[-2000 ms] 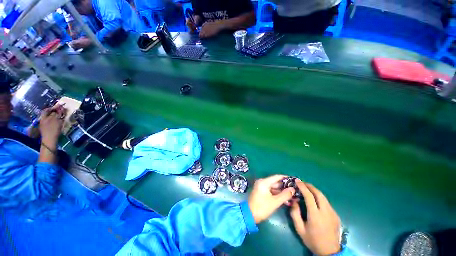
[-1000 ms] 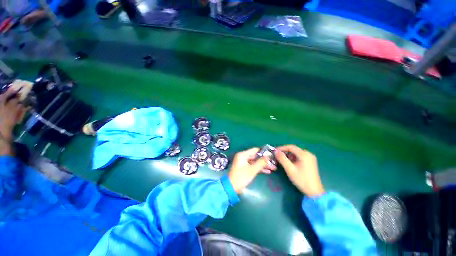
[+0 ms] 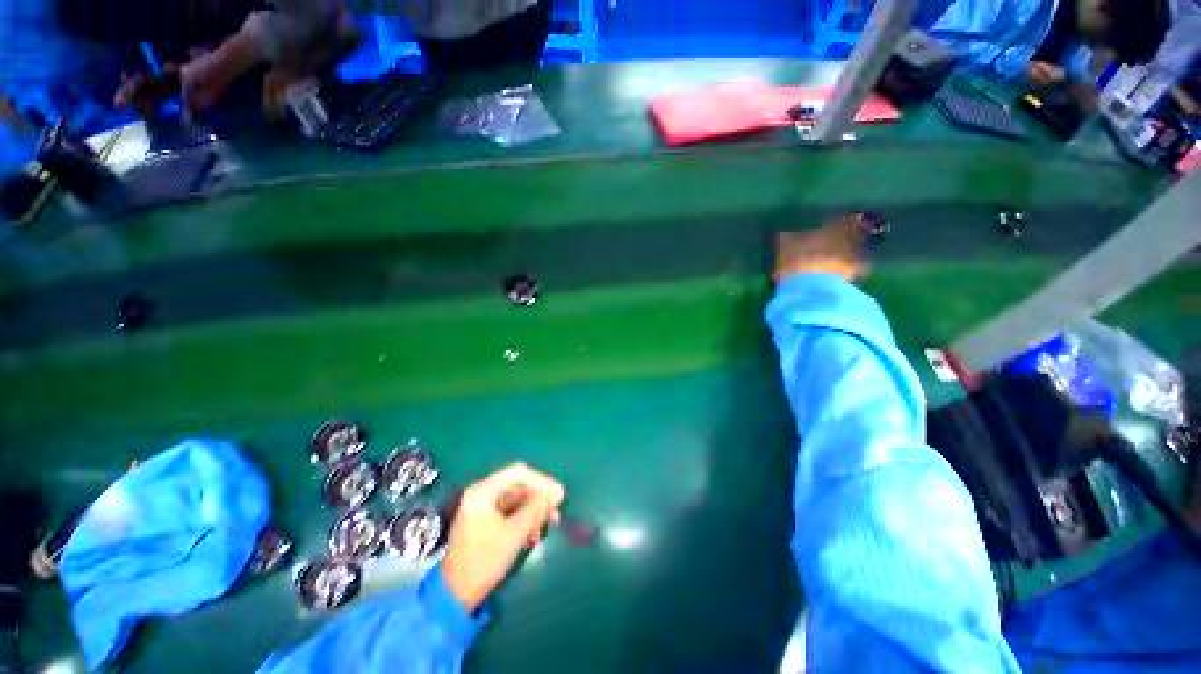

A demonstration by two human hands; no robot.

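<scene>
Several round black units with shiny rims and pale centres lie grouped on the green mat at the lower left. My left hand is just right of them, fingers curled together, and no part shows in it. My right hand is stretched far forward over the dark green strip and is blurred. A round black unit shows at its fingertips; I cannot tell whether the hand grips it. Another unit lies alone on the strip.
A crumpled light-blue cloth lies at the left. A grey slanted post and black equipment stand at the right. Across the bench are a red-pink object, a clear bag, a keyboard and other people's hands.
My view has swung to the right. My hands have parted: the right arm has reached far forward, while the left hand stays near the grouped units. The unit between my hands no longer shows there.
</scene>
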